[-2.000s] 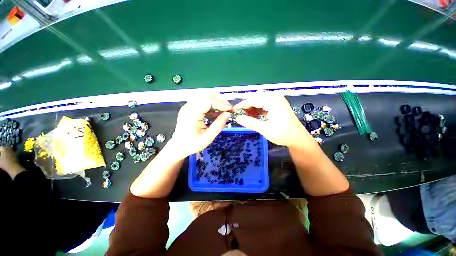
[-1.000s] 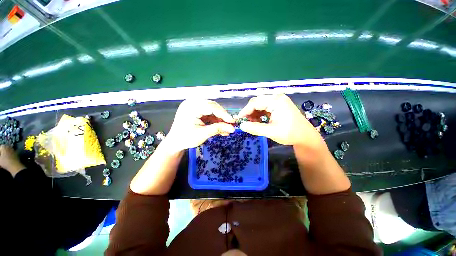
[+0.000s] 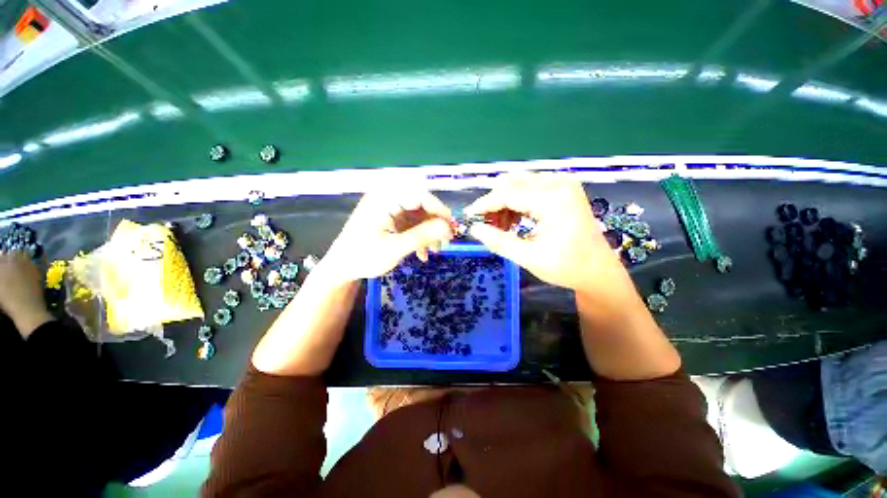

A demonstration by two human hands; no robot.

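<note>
My left hand (image 3: 391,233) and my right hand (image 3: 530,229) meet by their fingertips just above the far edge of the blue parts tray (image 3: 443,362). Between the fingertips is a small unit (image 3: 464,223), mostly covered by the fingers; its details are too small to tell. Another small round piece (image 3: 526,227) shows at my right palm, by the curled fingers. Small black plastic parts (image 3: 438,306) lie scattered in the tray.
Round circuit assemblies lie left (image 3: 263,263) and right (image 3: 637,233). Further right are green strands (image 3: 691,216) and black round housings (image 3: 817,255). A bag of yellow parts (image 3: 151,277) and another person's hand (image 3: 19,292) are at left. Two units (image 3: 268,154) sit on the green conveyor belt (image 3: 438,126).
The two units on the belt have moved left. My hands stay together above the tray, with fingers slightly shifted. The other person's hand at left has moved up.
</note>
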